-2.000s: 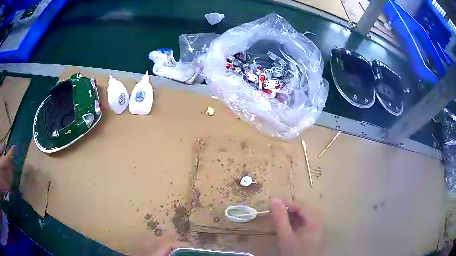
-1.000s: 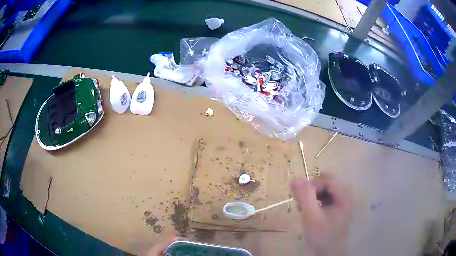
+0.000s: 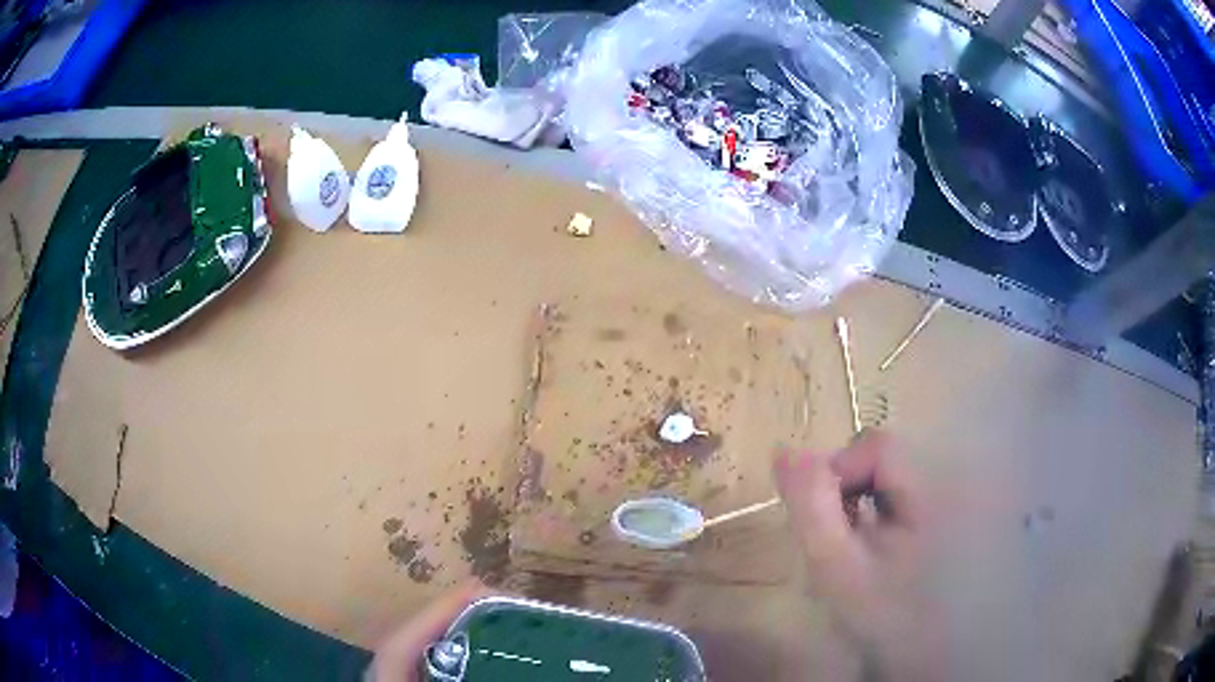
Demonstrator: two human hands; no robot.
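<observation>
A green housing (image 3: 573,646) with a silver rim is cut off by the bottom edge. My left hand (image 3: 416,640), partly out of view, grips its left side. My right hand (image 3: 866,540) is blurred, at lower right, with its fingers bent. A thin pale stick (image 3: 741,513) rests with one end at the white oval glue dish (image 3: 657,521); its other end lies near my right fingertips. Whether they touch it or hold anything is unclear. A small white cap (image 3: 677,426) sits above the dish on the stained cardboard pad (image 3: 600,366).
Another green housing (image 3: 200,273) lies at left, beside two white glue bottles (image 3: 384,187). A clear bag (image 3: 813,247) of red and silver pieces and a crumpled white packet (image 3: 466,100) are at the back. Two swabs (image 3: 849,373) lie at right. Dark see-through shells (image 3: 979,160) lie beyond the rail.
The whole view has shifted, so the bench things sit higher. More of the housing in my left hand shows. My right hand has moved right, away from the dish, and less of the stick is visible than one second ago.
</observation>
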